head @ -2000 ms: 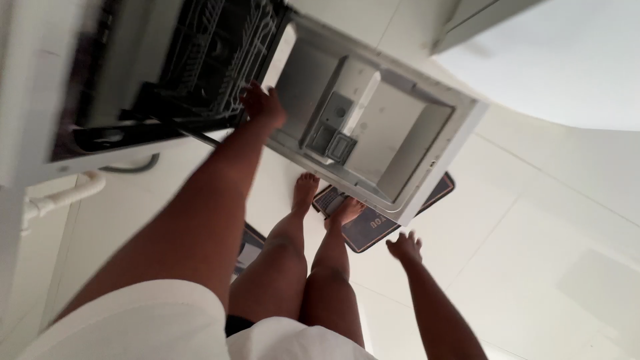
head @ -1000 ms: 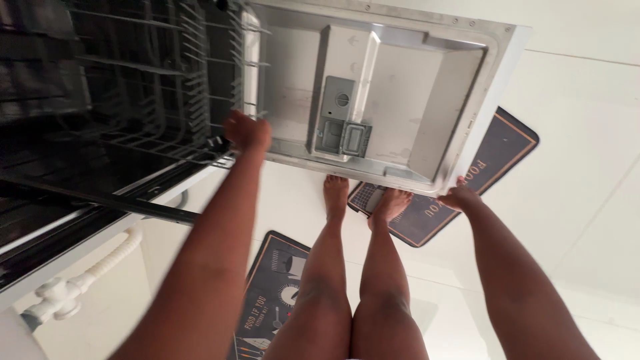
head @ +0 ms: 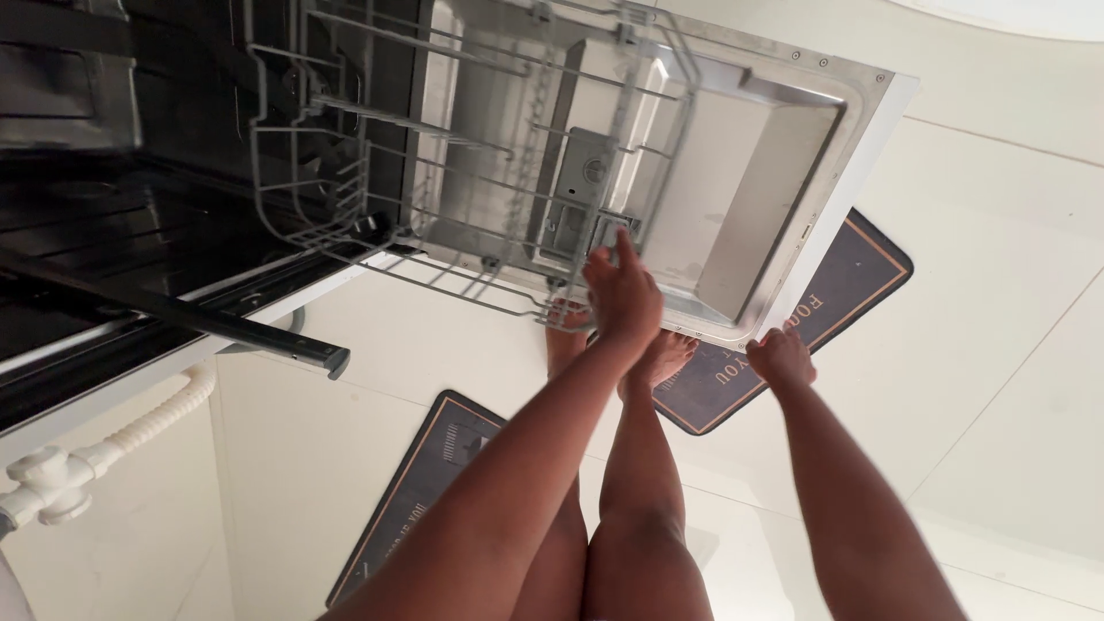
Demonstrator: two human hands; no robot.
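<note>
A dishwasher door (head: 862, 129) lies folded down, its metal inner face up. Over it extends a grey wire dish rack (head: 466, 185), pulled partly out of the dark tub. My left hand (head: 625, 293) is at the rack's outer end, beside the detergent dispenser (head: 582, 172); fingers look partly curled on or near the wires, and the exact contact is hard to see. My right hand (head: 783, 355) has its fingers curled on the door's outer corner, the thumb side at the edge.
A black slide rail (head: 259, 332) juts from the tub's near side. Below it runs a white corrugated hose with a plastic fitting (head: 56, 483). Two dark printed mats lie on the pale tiled floor, one (head: 707, 388) under the door's corner, another (head: 414, 492) nearer. My bare feet stand between them.
The wire rack has come out over the door, and my left hand has moved right with it. My right hand, apart from the door two seconds ago, is now at its corner.
</note>
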